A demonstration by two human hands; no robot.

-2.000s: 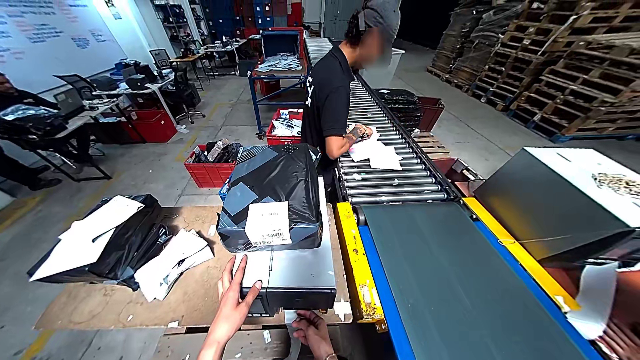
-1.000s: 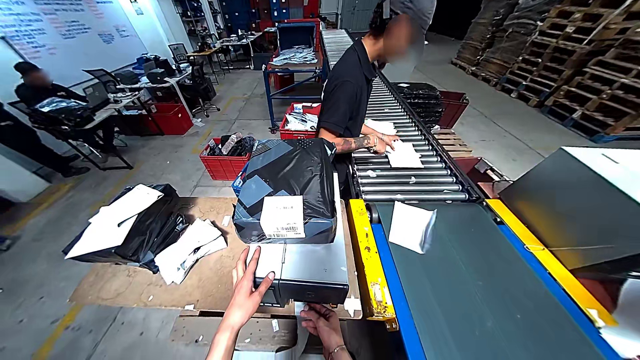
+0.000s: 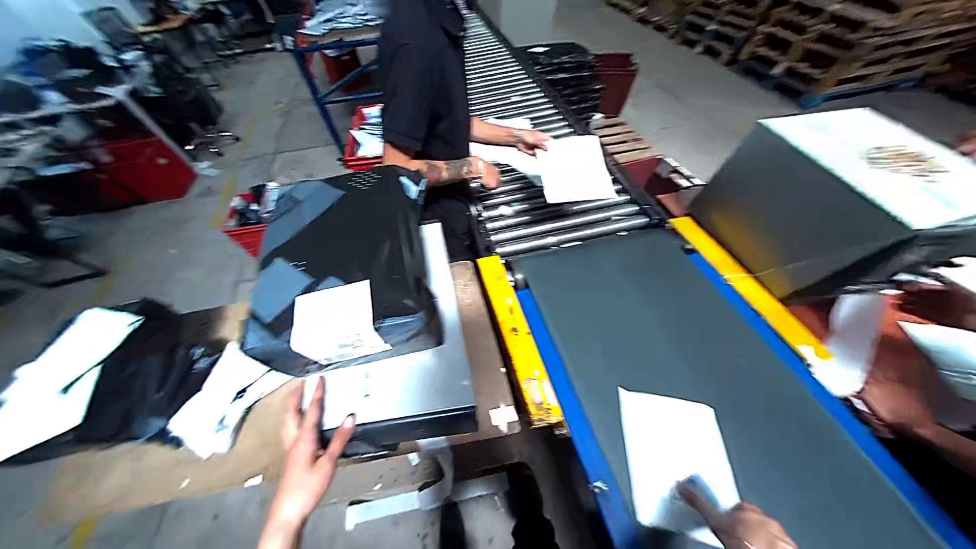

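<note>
My left hand (image 3: pixel 309 457), fingers spread, rests against the near edge of a flat grey box (image 3: pixel 404 385) on the cardboard-topped table. A black plastic-wrapped parcel (image 3: pixel 358 244) with a white label (image 3: pixel 335 322) lies on that box. Over the belt at the lower right, my right hand (image 3: pixel 736 522) touches the lower end of a white sheet or envelope (image 3: pixel 671 450), its fingers blurred; whether it grips the sheet cannot be told. The sheet lies on the dark green conveyor belt (image 3: pixel 625 305).
A co-worker (image 3: pixel 431 91) stands by the roller conveyor (image 3: pixel 526 99) holding a white sheet (image 3: pixel 577 169). Yellow and blue rails (image 3: pixel 518 335) edge the belt. At left lie a black parcel (image 3: pixel 145 389) and crumpled papers (image 3: pixel 221 404). A large box (image 3: pixel 808 198) and another person's hands (image 3: pixel 892 396) are at right.
My right hand has moved from below the flat box to the belt at right. The white sheet on the belt is nearer than a second ago. The co-worker now holds up a sheet.
</note>
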